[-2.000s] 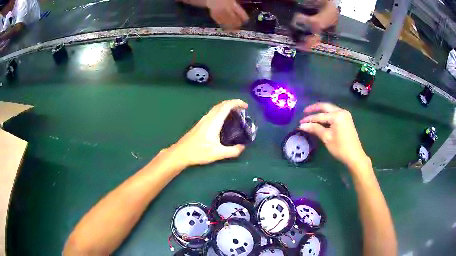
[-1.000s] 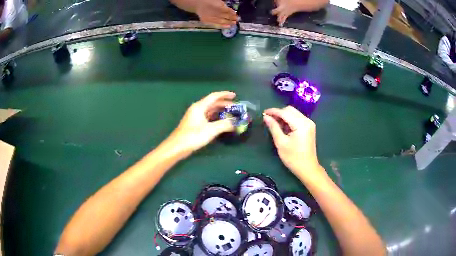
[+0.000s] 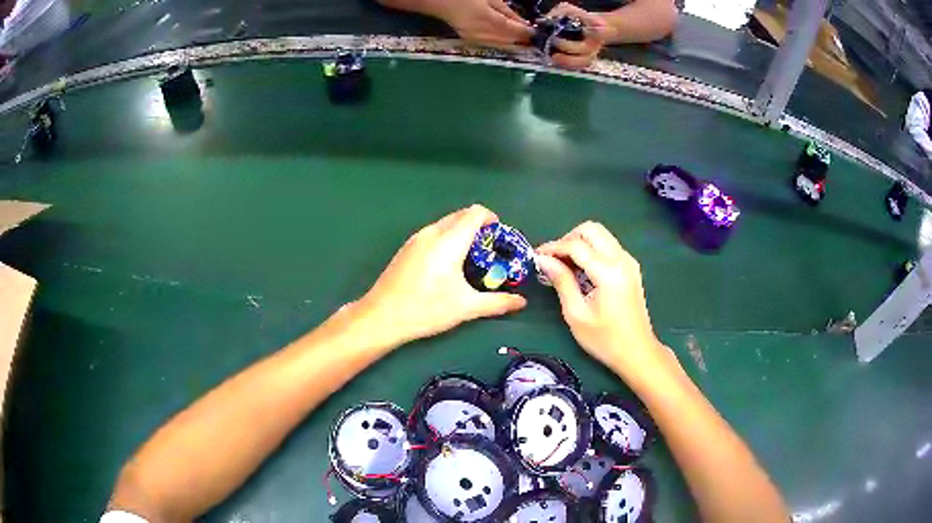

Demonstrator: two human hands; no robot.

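My left hand (image 3: 434,274) holds a black housing from its left side, its open end facing me. A round blue circuit board (image 3: 501,255) with small parts shows in that end. My right hand (image 3: 605,296) is at the right edge of the board, thumb and finger pinched on a tiny whitish plug (image 3: 541,262). Its other fingers are curled, and a small part of something shows between them, too hidden to name. Several pale round covers (image 3: 465,480) with black rims and red wires lie heaped in front of me.
A purple-lit unit (image 3: 717,206) stands beside a cover (image 3: 670,184) at right. Black housings (image 3: 347,78) stand along the far metal rail (image 3: 429,47). Other units are at far right, near a metal post (image 3: 792,61). Cardboard (image 3: 15,327) is at left. Another person's hands (image 3: 572,39) work opposite.
The housing has turned so its board faces me. My right hand has moved left to the board. The loose cover near it is gone from the surface. The lit unit has shifted right.
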